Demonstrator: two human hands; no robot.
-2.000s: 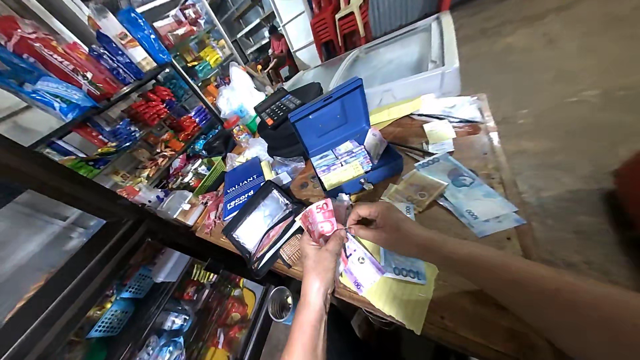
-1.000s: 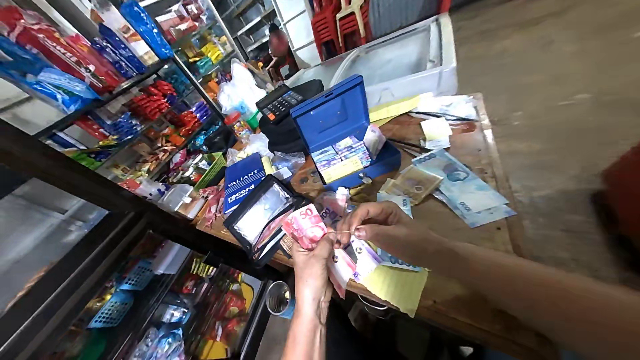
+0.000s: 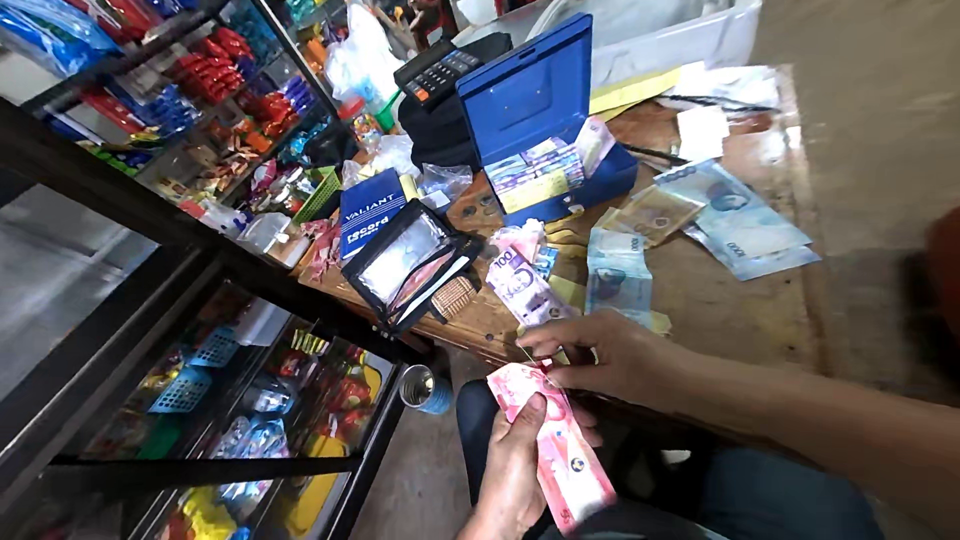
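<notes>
My left hand point(image 3: 517, 457) grips a red banknote bundle point(image 3: 559, 457), thumb on top, over my lap. At its upper end, my right hand point(image 3: 600, 356) pinches a thin band, perhaps rubber, between its fingers. Just beyond, purple banknotes point(image 3: 523, 289) lie on the wooden table point(image 3: 694, 307), with a light blue banknote point(image 3: 619, 274) to their right. Farther right are a brownish banknote point(image 3: 654, 212) and more blue banknotes point(image 3: 739, 217). Banded bundles of banknotes point(image 3: 536, 174) fill the open blue metal cash box point(image 3: 529, 105).
A black zip pouch point(image 3: 401, 262) and a blue record book point(image 3: 373, 212) lie at the table's left edge. Behind them is a calculator point(image 3: 437, 75). Shelves of packaged goods point(image 3: 217, 67) stand at left, and a tin can point(image 3: 425, 390) is below the table edge.
Both hands and the red banknotes have come down from over the table edge toward my lap. The purple and blue notes on the table are now less covered by my hands.
</notes>
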